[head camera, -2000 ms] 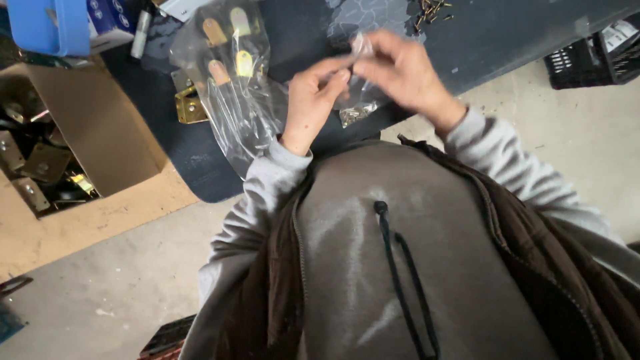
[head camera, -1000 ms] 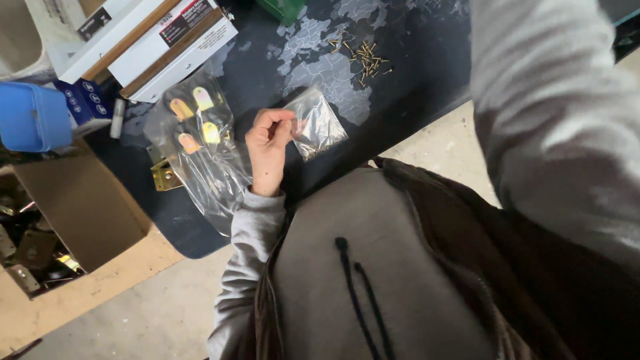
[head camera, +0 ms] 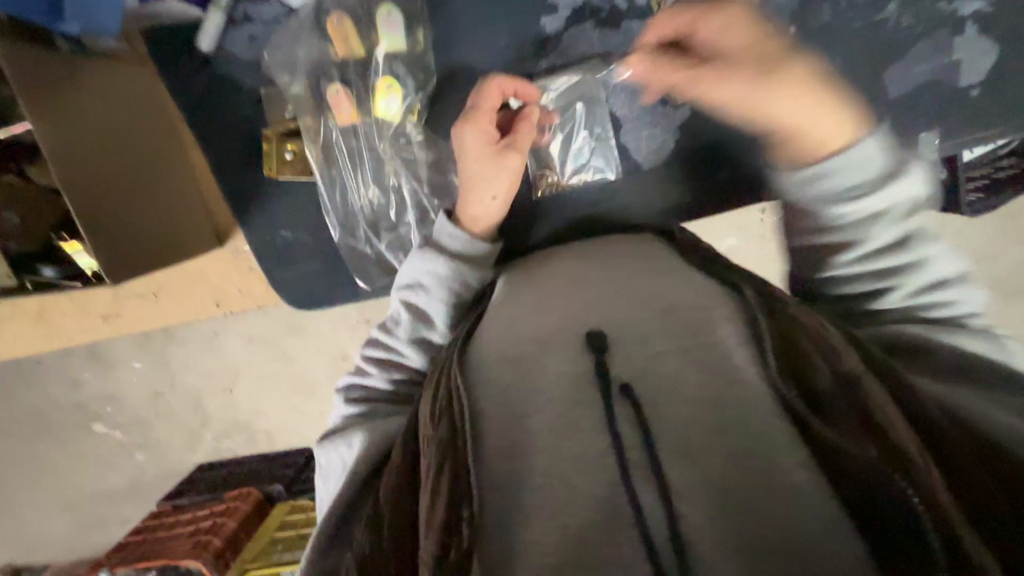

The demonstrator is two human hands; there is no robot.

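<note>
My left hand (head camera: 498, 148) pinches the upper left edge of a small clear plastic bag (head camera: 588, 136), which has small brass-coloured pieces gathered at its bottom. Near the bag's upper right corner is my right hand (head camera: 720, 72), blurred, its fingers bent; whether it grips the bag cannot be told. Left of my left hand lies a larger clear plastic bag (head camera: 376, 188) with several rounded metal plates (head camera: 388, 98) in or under it. A brass-coloured metal part (head camera: 286, 152) sits by that bag's left edge.
The dark table (head camera: 300, 268) has a rounded front corner. At the left, an open cardboard box (head camera: 112, 160) holds metal parts, with part of a blue bin (head camera: 80, 16) above it. Red (head camera: 192, 528) and yellow (head camera: 280, 540) plastic crates stand at the lower left, a black crate (head camera: 988, 176) at the right.
My right arm, stretched far forward one second ago, has come back beside the small bag. My left hand has stayed at that bag. The view has shifted, and the loose screws are out of it.
</note>
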